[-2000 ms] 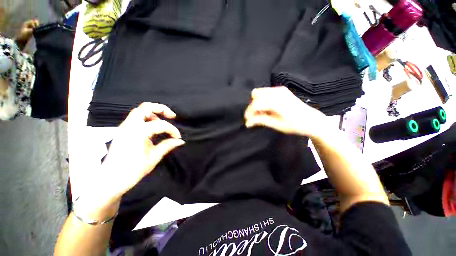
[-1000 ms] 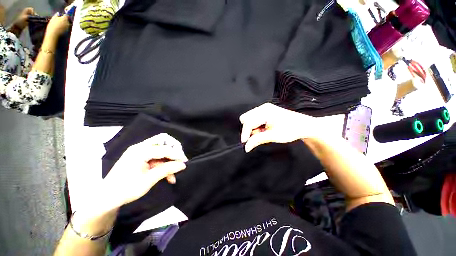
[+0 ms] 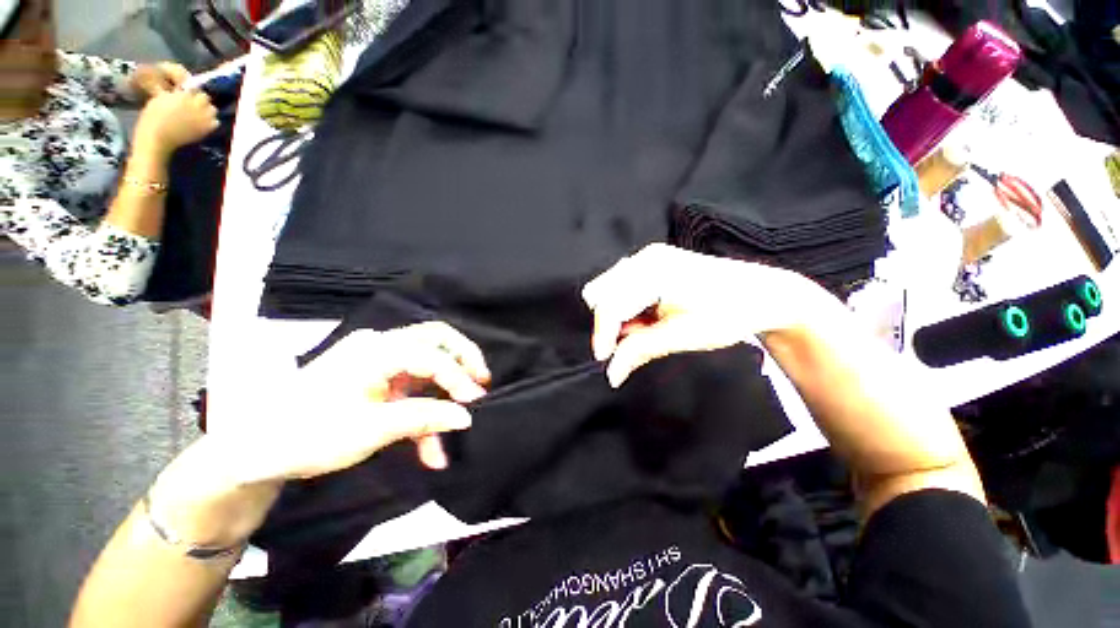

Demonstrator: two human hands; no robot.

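Note:
A loose black garment piece [image 3: 577,442] lies over the table's near edge, in front of my body. My left hand [image 3: 381,393] pinches its narrow folded edge at the left. My right hand [image 3: 669,313] pinches the same edge a short way to the right, with the edge stretched between them. No needle or thread can be made out at the fingertips. Beyond the loose piece, a large layered stack of black garments [image 3: 528,172] lies flat, with folded layers at its right side.
On the white table [image 3: 240,356], large scissors [image 3: 276,160] and a yellow-black striped bundle [image 3: 301,86] lie left. Right are a blue pouch [image 3: 872,141], magenta bottle [image 3: 952,92], red-handled scissors [image 3: 1017,196], thread cones [image 3: 1007,324] and a pale phone-like rectangle [image 3: 881,313]. Another person's hand [image 3: 176,120] is at far left.
Both hands have come nearer to me from the stack's front edge, drawing up the loose piece's folded edge. The view has shifted left, and the other person shows more.

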